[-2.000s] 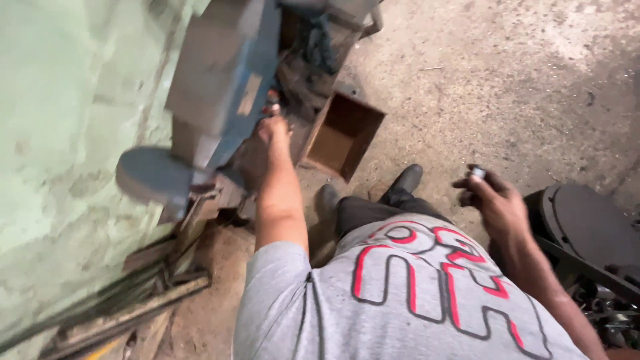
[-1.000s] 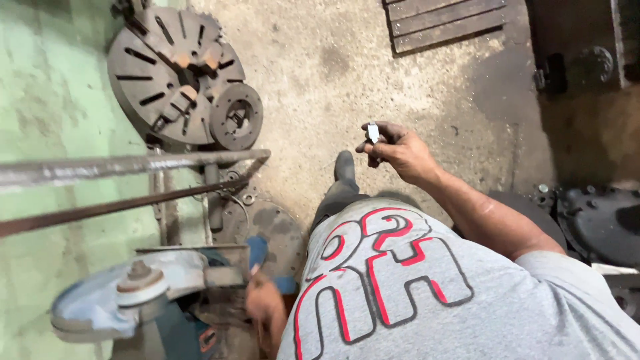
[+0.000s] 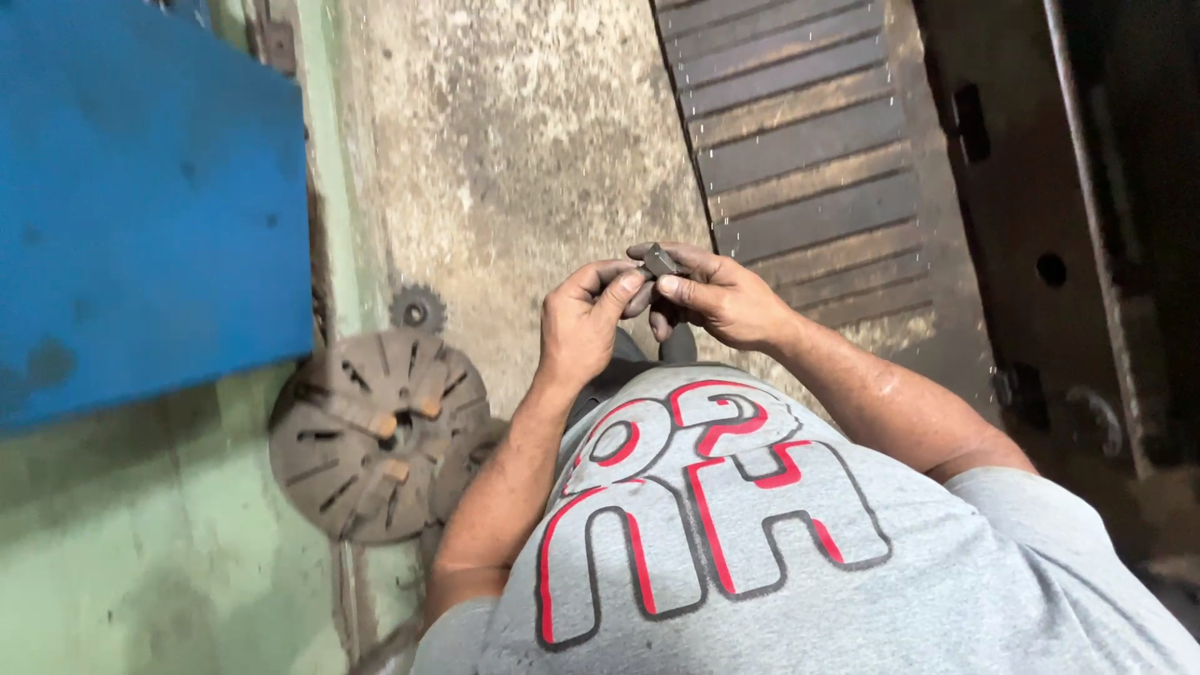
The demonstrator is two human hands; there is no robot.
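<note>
Both hands meet in front of my waist around a small dark metal piece (image 3: pixel 660 262), block-like with an angled end. My right hand (image 3: pixel 722 292) grips it between thumb and fingers. The thumb and fingertips of my left hand (image 3: pixel 591 314) touch its left side; whether they also pinch something separate is hidden by the fingers. The fingertips of both hands are blackened.
A slotted lathe faceplate (image 3: pixel 319 450) leans by the green wall (image 3: pixel 112 572) at left, with a small gear (image 3: pixel 417 309) above it. A blue metal cabinet or cover (image 3: pixel 150 206) fills the upper left. Slatted boards (image 3: pixel 806 141) lie on the floor ahead; dark machinery (image 3: pixel 1022 206) stands at right.
My left hand has left the bench grinder at the wall side and come to my right hand, which held the small piece before. The view has swung away from the grinder.
</note>
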